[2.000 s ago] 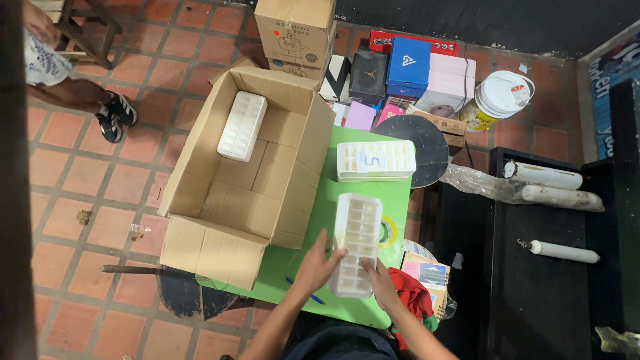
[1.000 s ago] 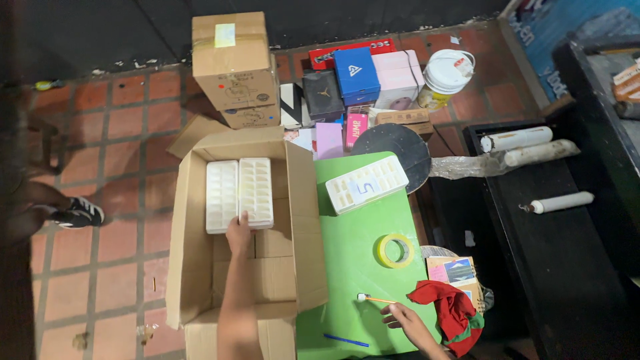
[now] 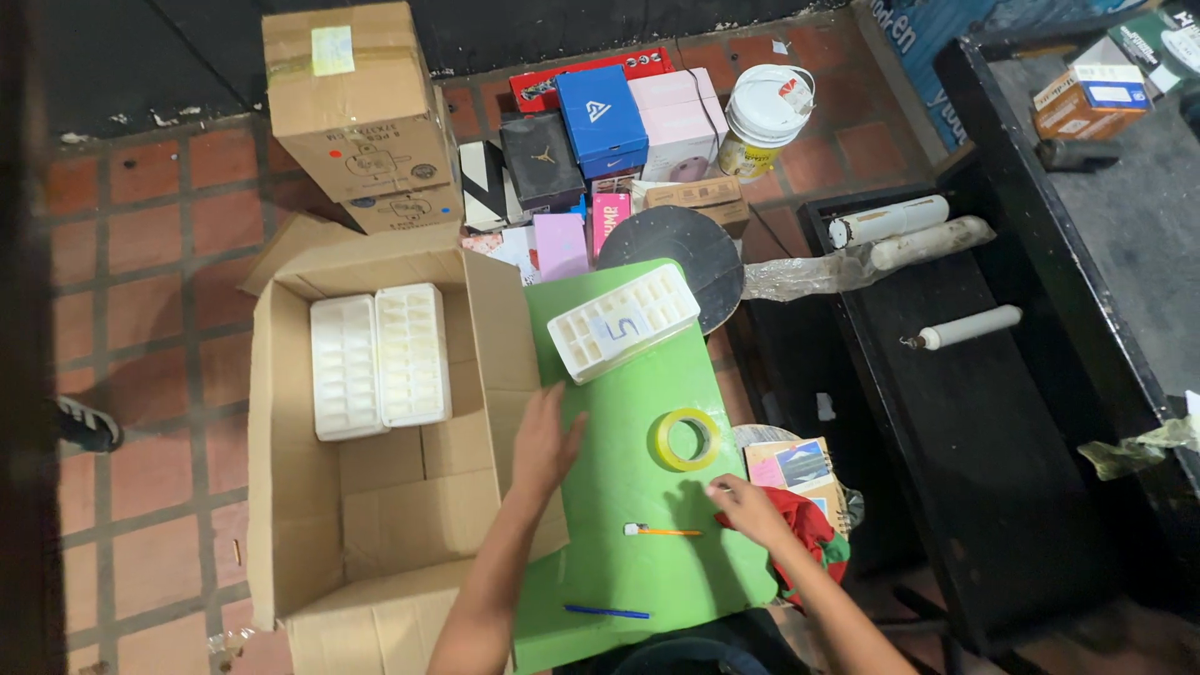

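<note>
My left hand [image 3: 547, 439] hangs over the left edge of the green tabletop [image 3: 609, 412], empty with fingers apart, just below a stack of white ice cube trays [image 3: 623, 322] marked with a blue 5. My right hand [image 3: 747, 508] is over the tabletop's right side beside a red cloth [image 3: 802, 534]; whether its fingers hold anything small is unclear. Between the hands lie a roll of yellow tape [image 3: 686, 440], a pencil [image 3: 670, 532] with a white piece at its end, and a blue pen [image 3: 607, 612]. Two white ice cube tray stacks [image 3: 347, 367] [image 3: 412, 354] lie side by side inside the open cardboard box [image 3: 408, 525].
Stacked cartons [image 3: 352, 103] stand behind the box. Shoe boxes [image 3: 600, 117] and a white bucket [image 3: 769, 112] sit beyond the table, near a round black seat [image 3: 675, 258]. Black shelving [image 3: 994, 450] holding white cylinders is at right. A person's shoe [image 3: 86, 425] shows at far left.
Two seconds ago both hands held a tray stack over the table; one second ago my left hand had it in the box. My left hand has since let go and moved right, over the table.
</note>
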